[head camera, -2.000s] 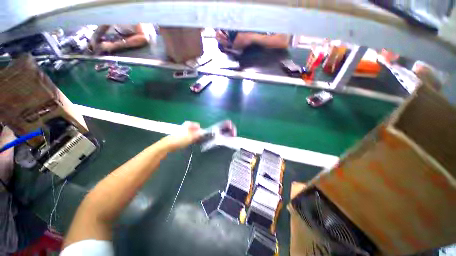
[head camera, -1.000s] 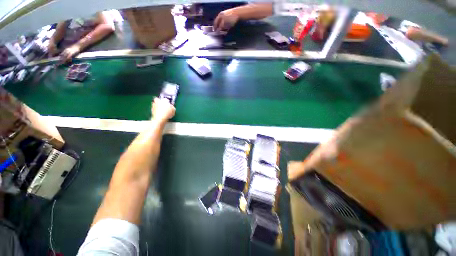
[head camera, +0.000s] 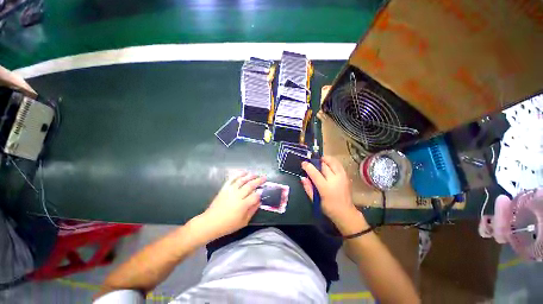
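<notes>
My left hand (head camera: 235, 200) is at the left end of a phone board assembly (head camera: 274, 197), which lies near the bench's front edge with a pinkish-red and white rim and a dark middle. My right hand (head camera: 331, 187) is to its right, with the dark blue soldering iron (head camera: 316, 200) in it, its thin shaft pointing away from me. Its fingertips touch the near end of a small group of LCD screens (head camera: 293, 161). Two overlapping rows of LCD stacks (head camera: 256, 95) with orange-yellow tabs stand beyond. Solder wire cannot be made out.
Right: black extractor fan (head camera: 366, 116) beneath a brown carton (head camera: 452, 59), tip-cleaning tin (head camera: 382, 170), blue soldering station (head camera: 434, 169), pink fan (head camera: 527, 228). Left: beige box (head camera: 28, 127) with wires, red stool (head camera: 83, 249) below. The green conveyor (head camera: 178, 24) runs beyond the white rail (head camera: 178, 52).
The view has tipped down to the bench. My left hand has come back from over the conveyor, where it held a device. My right hand is now in view with the iron.
</notes>
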